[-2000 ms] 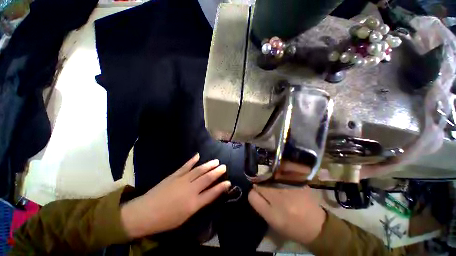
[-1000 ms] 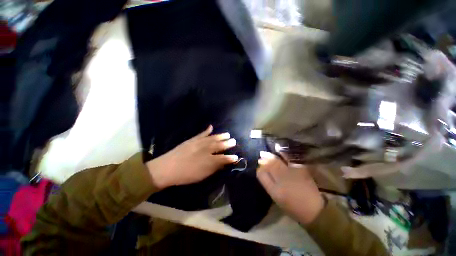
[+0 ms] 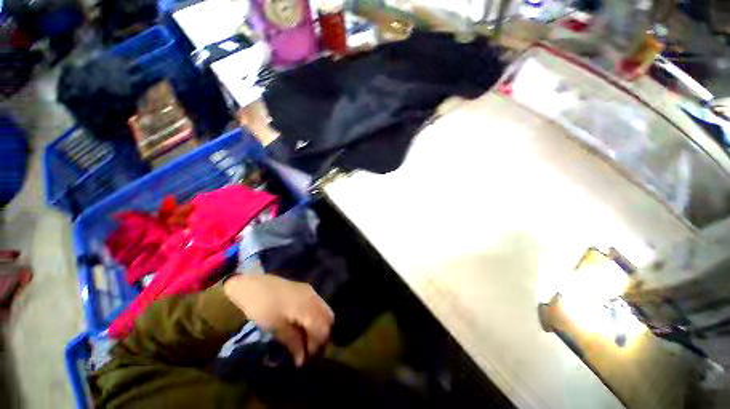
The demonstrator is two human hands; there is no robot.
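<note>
My left hand [image 3: 282, 313] is low left of centre, beside the table edge, its fingers curled down onto dark cloth [image 3: 252, 359] and seeming to pinch it. Grey and dark cloth [image 3: 284, 232] lies just behind the hand, against the basket. My right hand is not in view. The brightly lit needle area [image 3: 612, 315] of the sewing machine shows at the lower right, blurred. What lies below my left hand is too dark to tell.
Blue plastic basket [image 3: 83, 240] holds red cloth [image 3: 216, 228]; other blue baskets stand behind and below it. A black cloth pile [image 3: 360, 104] lies on the far left of the pale machine table [image 3: 480, 192]. A pink container [image 3: 284, 32] stands behind the pile.
The view has swung left, towards the baskets. My left hand has left the black panel by the needle and is now off the table edge. My right hand has gone out of view.
</note>
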